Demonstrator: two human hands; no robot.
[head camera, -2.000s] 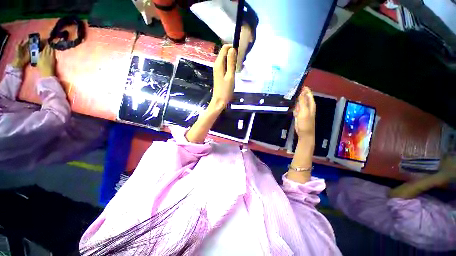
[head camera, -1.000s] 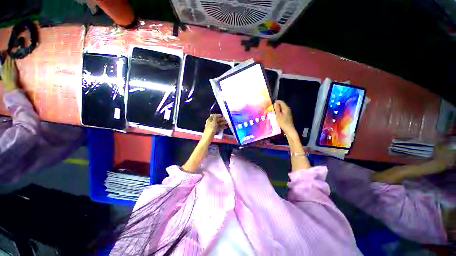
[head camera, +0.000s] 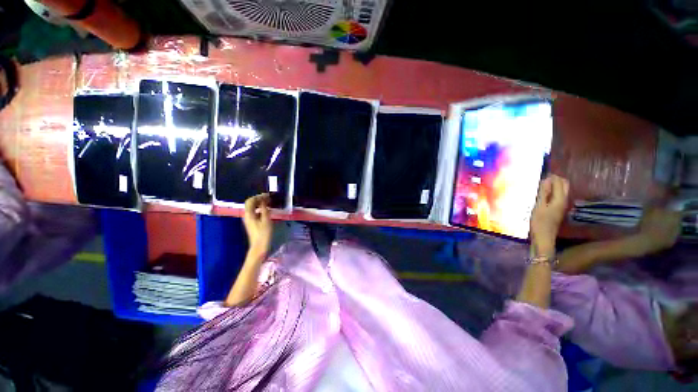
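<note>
A tablet (head camera: 501, 164) with a lit orange-blue screen is at the right end of the row, its right side glaring white. My right hand (head camera: 551, 205) has its curled fingers at the tablet's lower right edge. Pale sleeve edges show around it; whether another tablet is beneath is hidden. To its left lie several black-screened tablets (head camera: 333, 149) on whitish sleeves, each with a small white label low on the right. My left hand (head camera: 259, 222), fingers drawn together, is at the lower edge of the third tablet (head camera: 254, 145) from the left; its grip is unclear.
A test chart (head camera: 283, 17) stands behind the orange bench (head camera: 428, 86). An orange post (head camera: 103, 23) is at the upper left. A blue bin (head camera: 122, 264) below holds stacked layers (head camera: 167, 291). Thin layers (head camera: 608, 213) and a neighbour's arm (head camera: 612, 249) are at right.
The tablet held in both hands over the row is no longer there. My right hand has moved right to the lit tablet; my left hand has moved left, away from it. The view has shifted right.
</note>
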